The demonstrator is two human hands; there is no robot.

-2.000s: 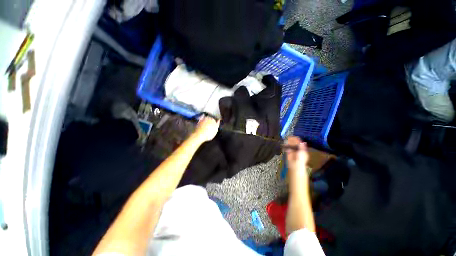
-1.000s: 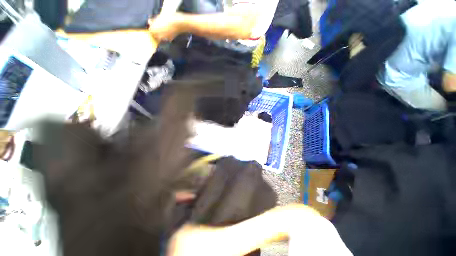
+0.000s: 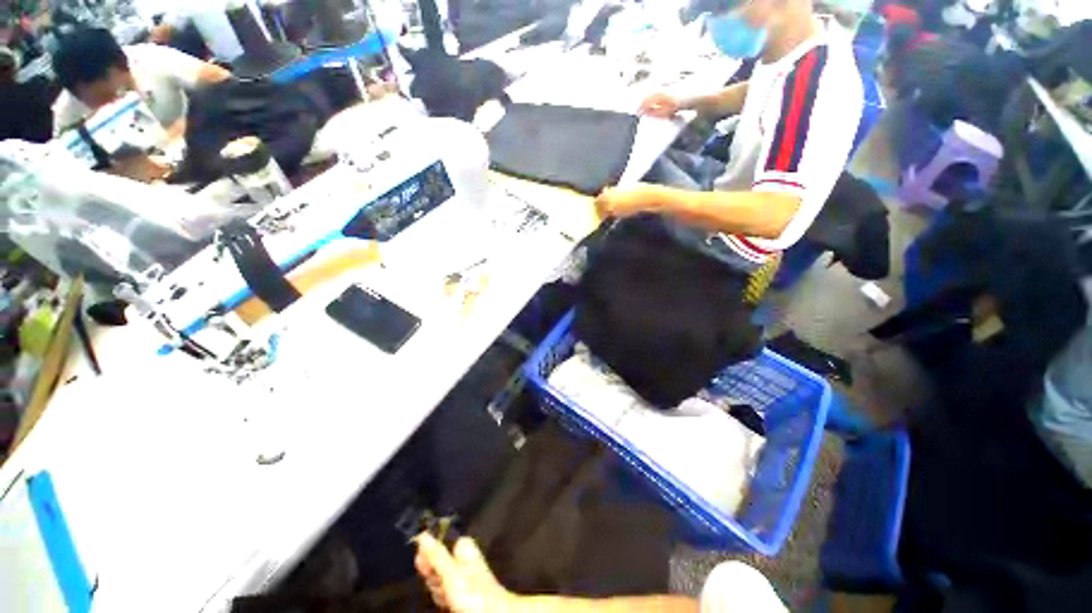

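Observation:
My right hand (image 3: 457, 577) is at the bottom edge, its forearm coming in from the right with a white sleeve. Its fingers are over dark brown cloth (image 3: 563, 503) beside the table edge; whether they grip it is unclear. A small shiny and yellowish thing (image 3: 429, 522) lies by the fingertips, too blurred to name. My left hand is not in view. The white sewing machine (image 3: 413, 186) stands on the white table (image 3: 359, 413), with a dark strip (image 3: 260, 266) draped over it.
A black smartphone (image 3: 374, 317) and a blue strip (image 3: 58, 545) lie on the table. A blue crate (image 3: 805, 449) holds white cloth (image 3: 671, 443). Another person opposite holds a dark panel (image 3: 563, 146) on a table. A second blue crate (image 3: 865, 503) stands right.
The view has swung up and left to the table and machine. The large brown cloth raised at left a second ago is now low beside the table. My left hand has left the picture.

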